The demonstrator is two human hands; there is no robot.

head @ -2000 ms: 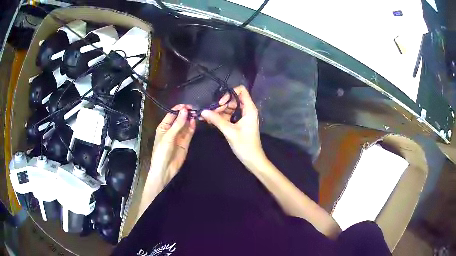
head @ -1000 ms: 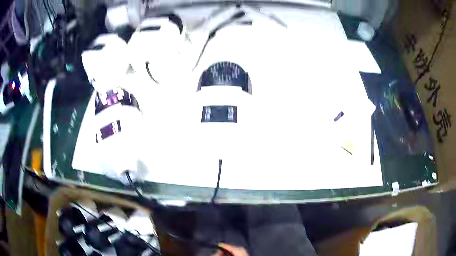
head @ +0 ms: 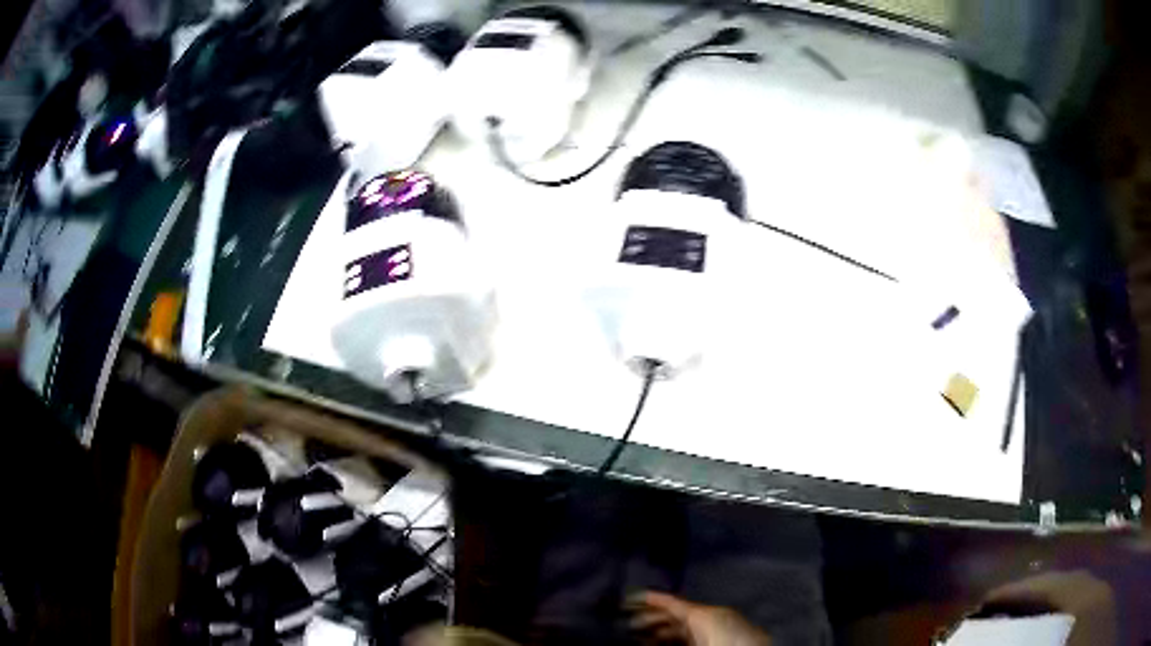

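A white PTZ camera [head: 669, 284] with a black ball head stands near the bench's front edge, its black pigtail cable [head: 626, 427] hanging over the edge. A second camera [head: 410, 309] stands left of it with a purple-pink glow in its ball head; its cable also runs to the edge. My right hand [head: 697, 621] is blurred and partly cut off at the bottom, below the bench edge. Only a blurred bit of my left hand [head: 452, 635] shows at the bottom edge. What either hand holds cannot be seen.
Two more white cameras [head: 520, 78] stand behind, one with a looping black cable. A thin dark rod, a dark piece [head: 945, 317] and a yellow square [head: 961, 394] lie on the white sheet. An open carton of cameras [head: 158, 555] is below left; another carton is below right.
The view has lifted from my lap to the bench, then turned so the bench sits tilted. Both hands, working on a black cable in my lap at first, are now mostly below the frame.
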